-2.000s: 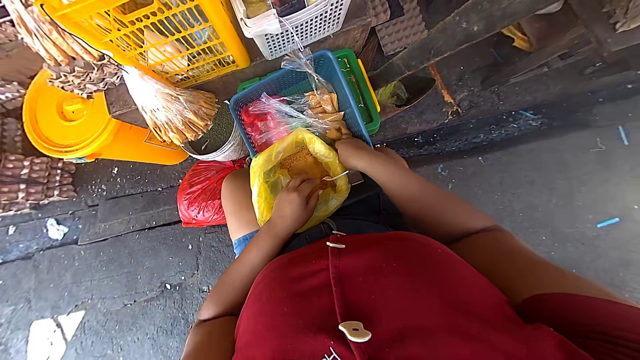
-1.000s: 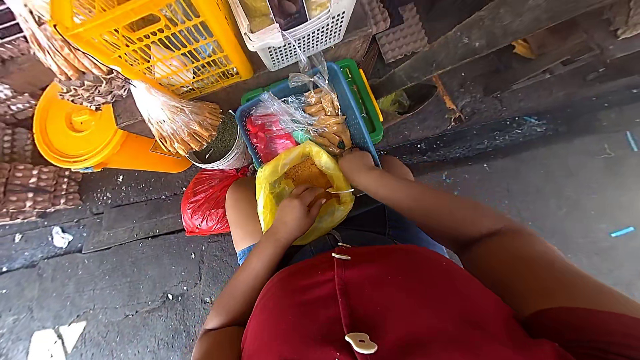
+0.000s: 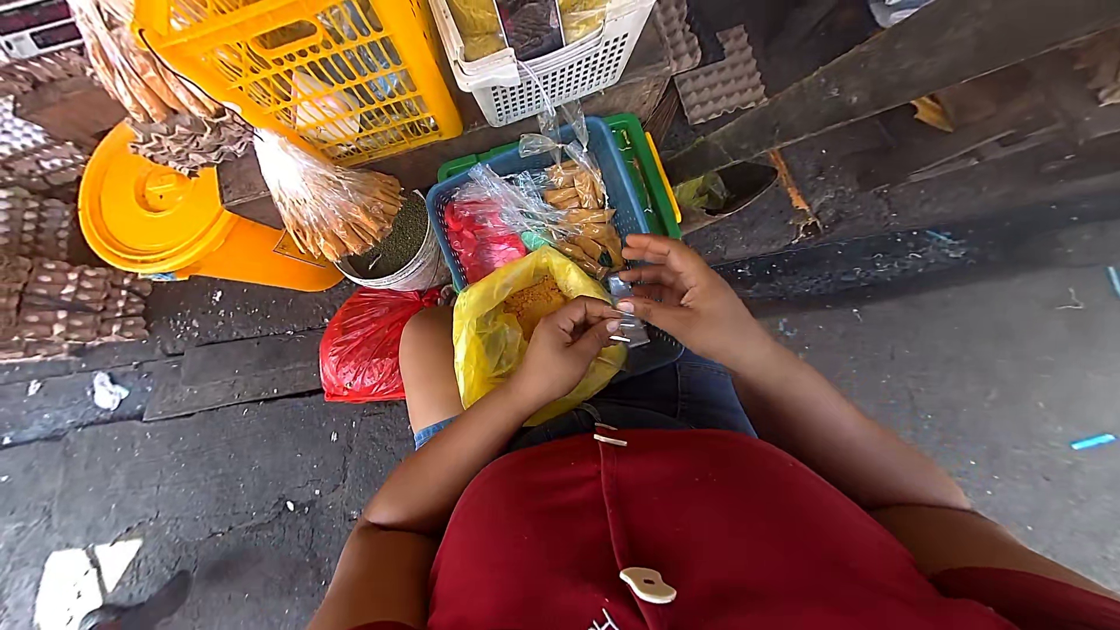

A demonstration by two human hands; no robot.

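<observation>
A yellow plastic bag (image 3: 486, 328) sits open on my lap with orange-brown powder (image 3: 535, 302) inside. My left hand (image 3: 564, 346) is over the bag's right side, thumb and forefinger pinched at a thin pale piece, perhaps a handle end. My right hand (image 3: 682, 293) is raised beside it, fingers spread, its fingertips close to the left hand's; a clear plastic bag (image 3: 632, 319) lies below it. Beyond, a blue basket (image 3: 619, 157) holds small packets of brown contents (image 3: 577, 197), pink plastic (image 3: 481, 236) and clear plastic wrap.
Left of the basket stand a bucket of small green grains (image 3: 398, 245) and a red plastic bag (image 3: 363, 350). A yellow crate (image 3: 306, 70), a white basket (image 3: 560, 74), an orange lidded bin (image 3: 157, 206) and egg trays (image 3: 70, 306) stand farther out.
My right hand has come back from the blue basket's near edge to beside my left hand. My left hand has moved from over the powder to the yellow bag's right side.
</observation>
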